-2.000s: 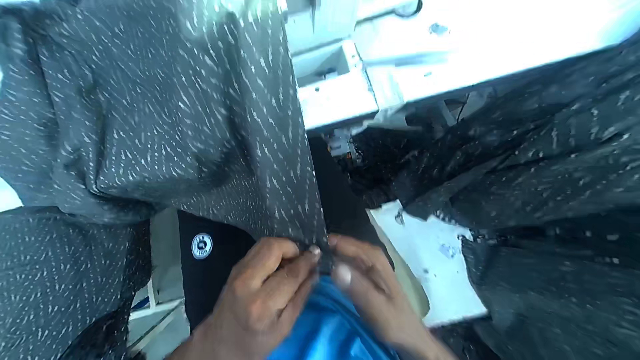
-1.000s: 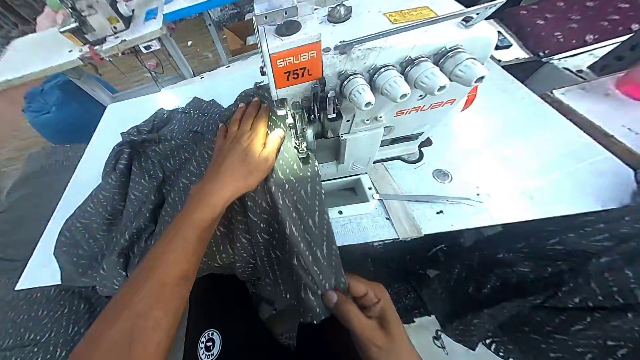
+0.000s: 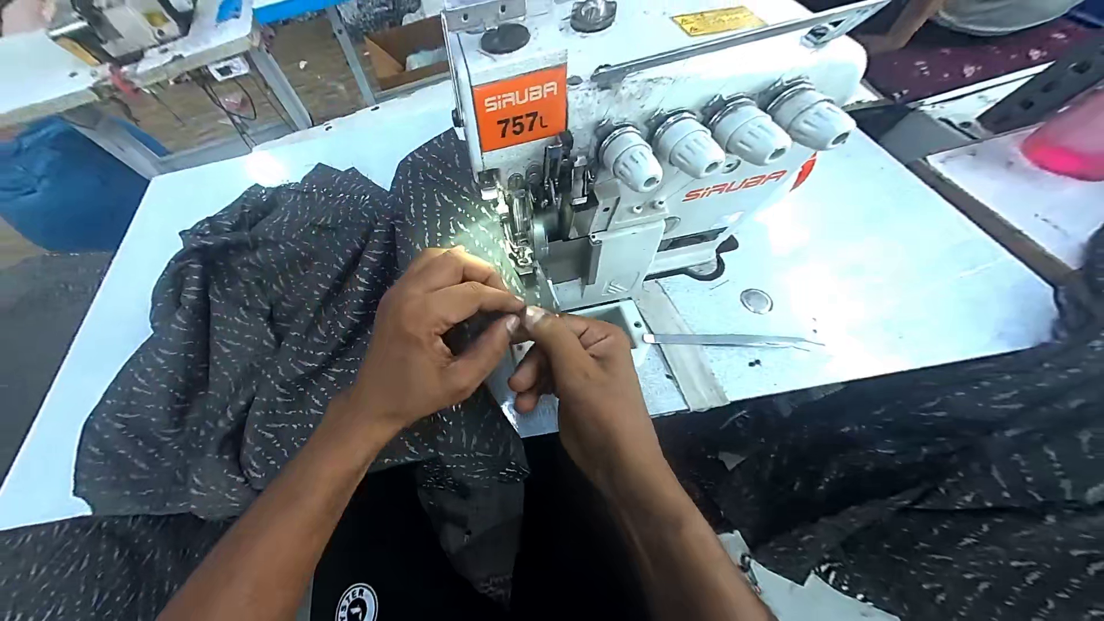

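A white Siruba overlock sewing machine stands on a white table, its lamp shining on the presser foot. Dark grey fabric with light flecks lies bunched left of the foot, runs beside it and hangs over the front edge. Just in front of the foot, my left hand and my right hand meet at the fingertips, pinching the fabric edge between thumbs and forefingers. The pinched part is mostly hidden by the fingers.
Metal tweezers lie on the table right of my hands. More dark fabric drapes along the front right edge. Another sewing machine, a blue bundle and a cardboard box are at the back left.
My right hand has moved up from the fabric's lower end to just before the presser foot. My left hand has come back from beside the needle area to meet it.
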